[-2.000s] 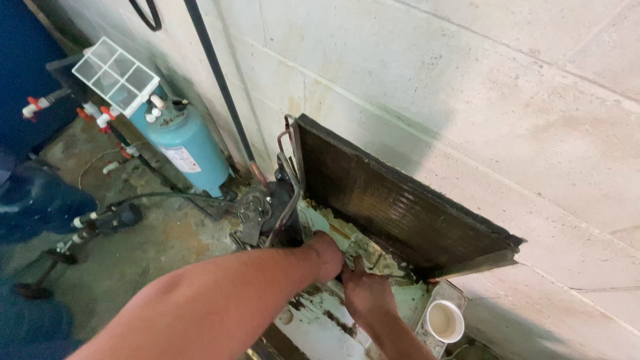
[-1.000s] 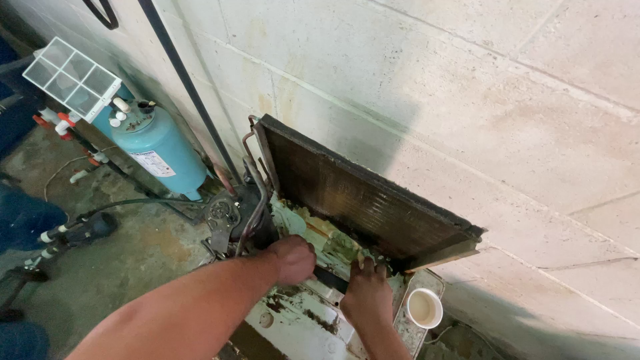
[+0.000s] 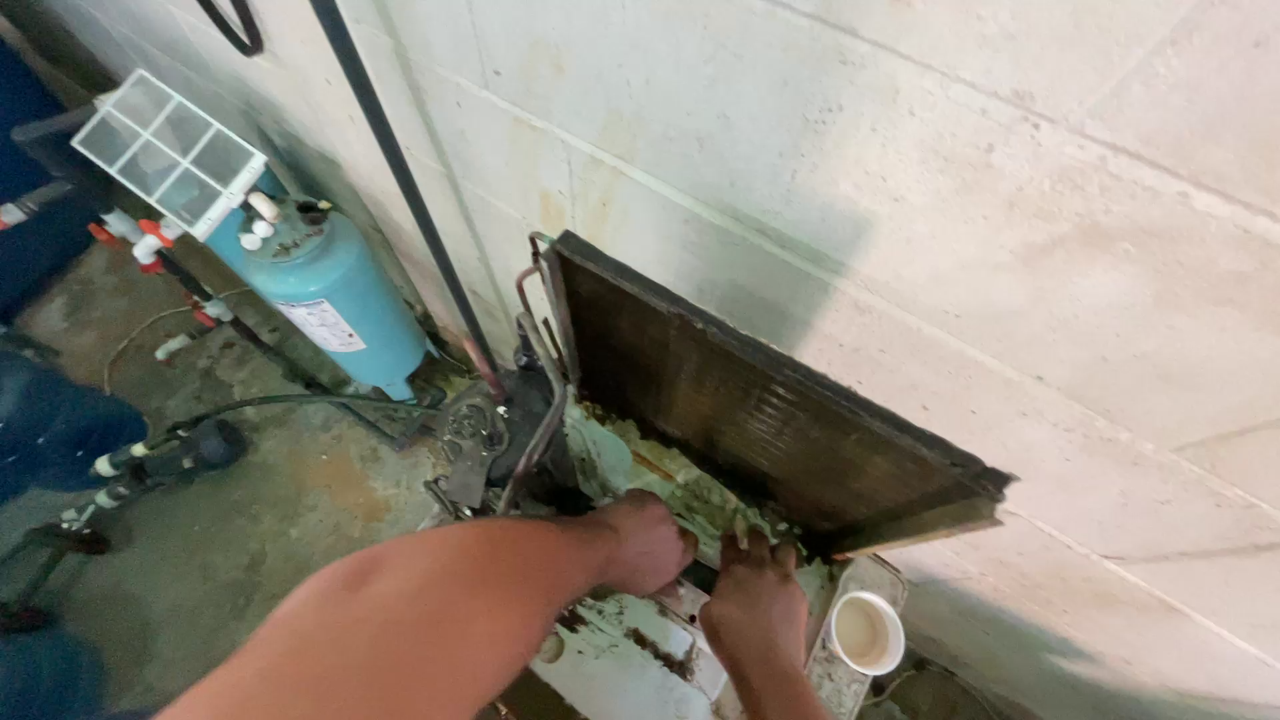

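My left hand [image 3: 645, 543] is curled low over the grimy pale casing [image 3: 625, 650] of an appliance, fingers hidden beneath it. Just to its right, my right hand [image 3: 757, 590] bends its fingers down onto the same part. Between the two hands a short stretch of a dark strip [image 3: 700, 575] shows; how either hand grips it is hidden. Behind them lies crumpled, dirty pale-green material [image 3: 690, 485], along the foot of a dark, dirty finned coil panel [image 3: 770, 400] that stands tilted near the wall. Copper tubes [image 3: 540, 440] bend down at the panel's left end.
A white cup [image 3: 865, 632] with pale contents stands on the casing's right edge. At left are a light-blue tank [image 3: 340, 300], a white-framed mesh filter [image 3: 168, 150] on top, and pipes with red-handled valves [image 3: 150, 250]. A black pole [image 3: 400, 180] leans on the block wall [image 3: 1000, 250].
Both hands stay low at the casing by the coil panel. The dark strip between them, plain one second ago, is now mostly covered by the hands.
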